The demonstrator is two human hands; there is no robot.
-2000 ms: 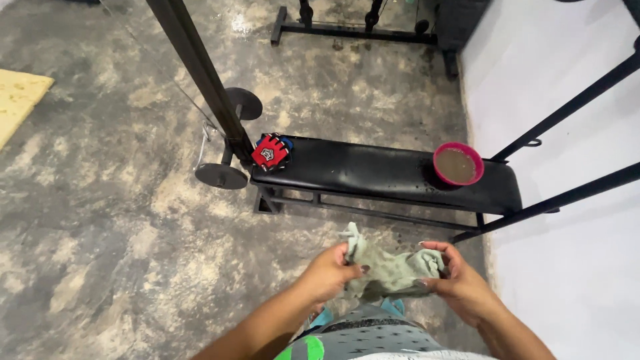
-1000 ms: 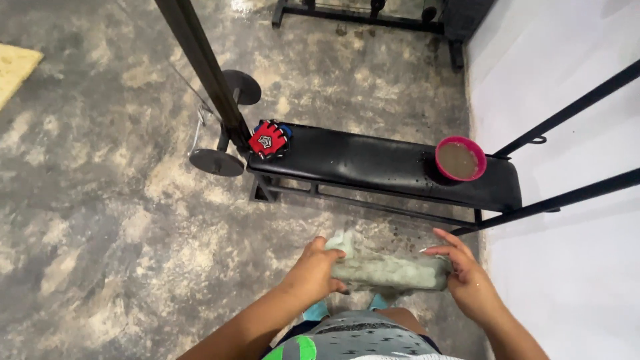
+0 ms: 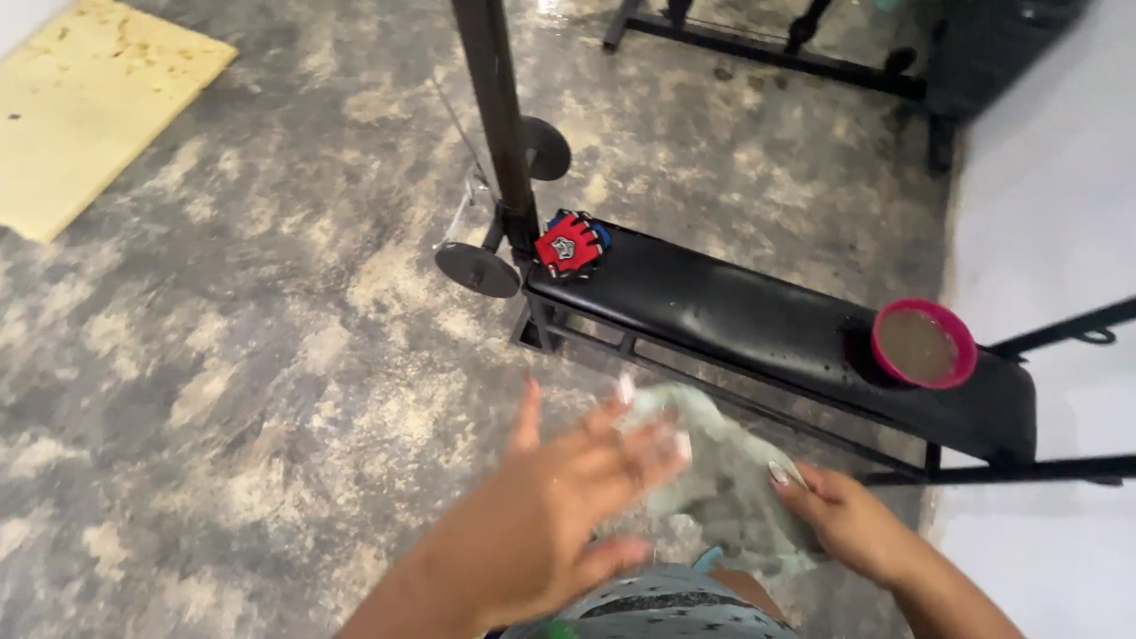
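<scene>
A damp-looking, stained pale green cloth (image 3: pixel 728 479) hangs from my right hand (image 3: pixel 843 515), whose thumb and fingers pinch its right edge. My left hand (image 3: pixel 568 488) is blurred, fingers spread, just left of the cloth and partly in front of it; it does not grip anything. Beyond both hands stands a black padded weight bench (image 3: pixel 710 302). On its right part rests a pink bowl (image 3: pixel 963 346) of murky brownish liquid, with wet marks beside it. Red fingerless gloves (image 3: pixel 568 245) with something blue under them lie at the bench's left end.
A black metal upright (image 3: pixel 497 106) rises at the bench's left end, beside weight plates (image 3: pixel 477 269) on a bar. A yellow board (image 3: pixel 106 98) lies on the mottled floor at upper left. Another black frame (image 3: pixel 763 53) stands behind, and a white wall (image 3: pixel 1047 195) runs along the right.
Both hands held the cloth two seconds ago, bunched, then stretched long. Now my left hand is off it with fingers spread, and the cloth hangs wider from my right hand.
</scene>
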